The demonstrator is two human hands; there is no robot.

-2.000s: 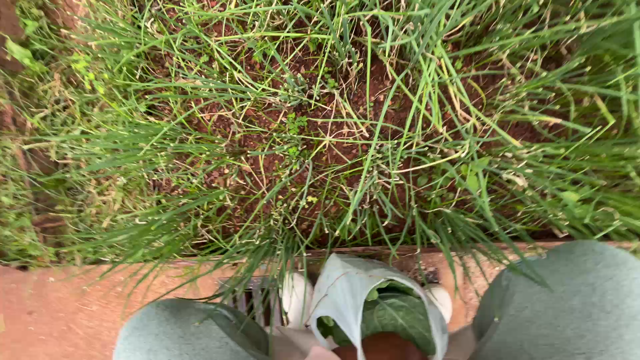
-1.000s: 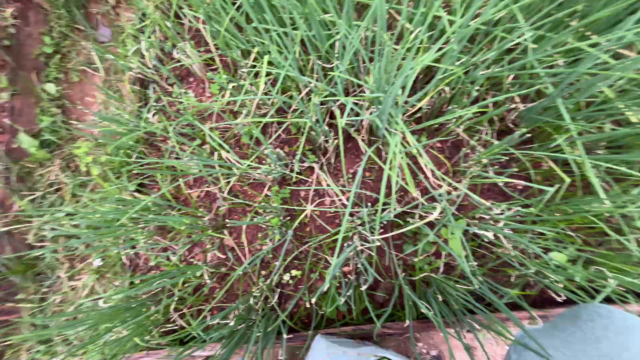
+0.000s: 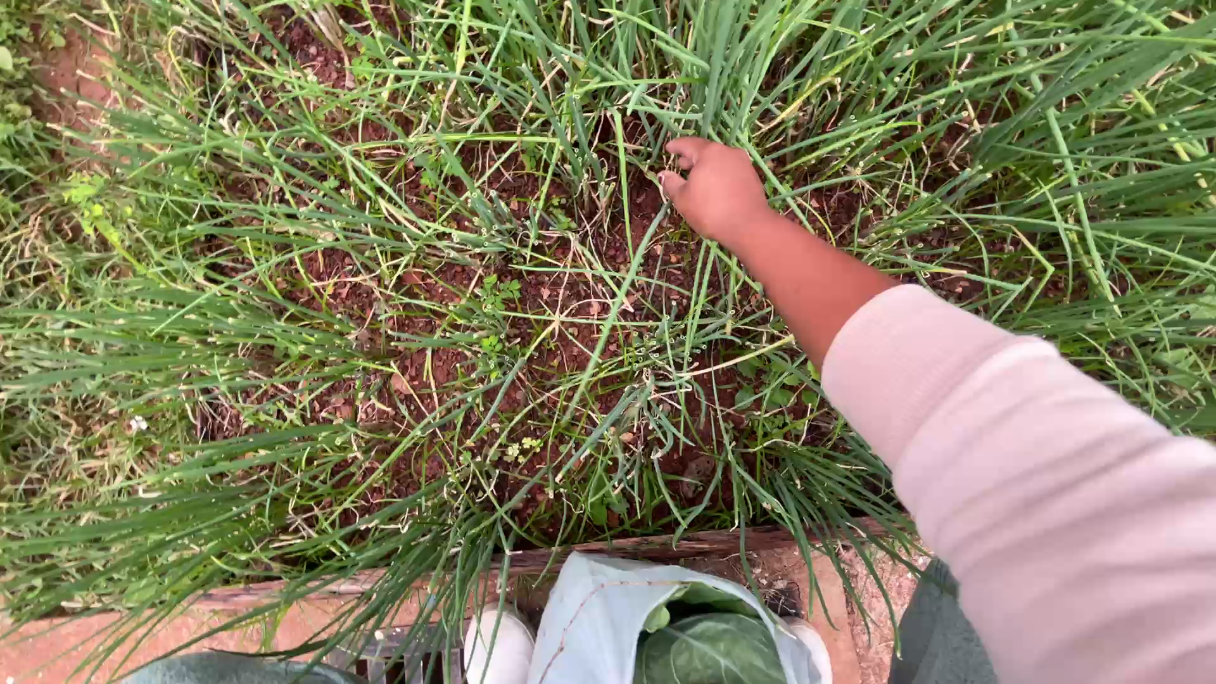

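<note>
My right hand (image 3: pixel 717 190), in a pale pink sleeve, reaches into the upper middle of a bed of green onion-like plants (image 3: pixel 693 57). Its thumb and forefinger are near the base of a clump, close to a thin stalk; whether they pinch it cannot be made out. Thin green leaves stand just beyond the fingers, and reddish-brown soil (image 3: pixel 560 332) shows below the hand. My left hand is out of the frame. At the bottom, a pale plastic bag (image 3: pixel 594 608) stands open with large green leaves (image 3: pixel 712 651) inside.
A wooden edging board (image 3: pixel 655 546) runs along the near side of the bed. Between my knees, a white shoe (image 3: pixel 499 646) stands beside the bag on reddish paving (image 3: pixel 57 651), near a dark grate (image 3: pixel 408 655). Grass and weeds (image 3: pixel 57 380) grow at the left.
My right hand and forearm have come into view from the right and reached into the plants; neither earlier frame shows them there. The view has shifted over the bed.
</note>
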